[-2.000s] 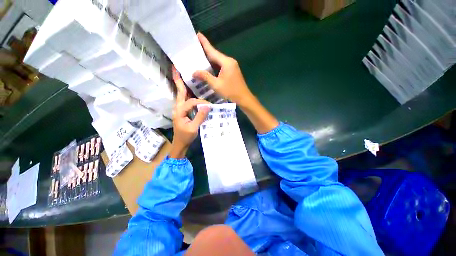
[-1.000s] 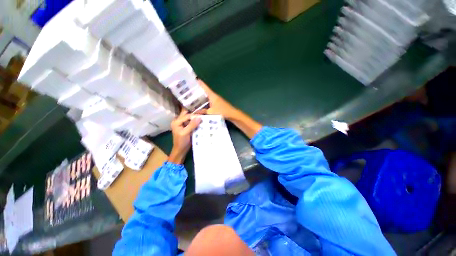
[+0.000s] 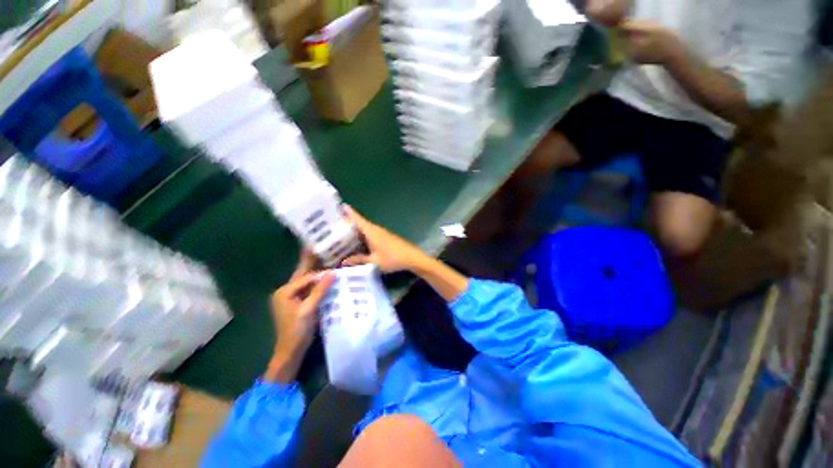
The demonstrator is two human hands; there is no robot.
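A long stepped row of white product boxes (image 3: 265, 160) runs away from my hands, with black barcode patches at its near end. My left hand (image 3: 297, 306) pinches the top of the label strip (image 3: 352, 320) between thumb and fingers. The strip hangs down in a curl in front of my smock, with rows of barcode stickers near its top. My right hand (image 3: 379, 247) is closed around the near end of the box row, just above the strip. Its fingertips are partly hidden, and any single sticker in them cannot be made out.
More stacked white boxes (image 3: 110, 283) stand at left, above spare labels (image 3: 153, 413) and a cardboard sheet (image 3: 203, 428). An open brown carton (image 3: 352, 78) and another box stack (image 3: 443, 87) are at the far side. A blue stool (image 3: 603, 279), a seated person (image 3: 680, 101) and a paper scrap (image 3: 453, 230) are at right.
The view has swung to the right. The box row at my hands now stands well apart from the left stack. The label strip is more curled. The seated person has come into view.
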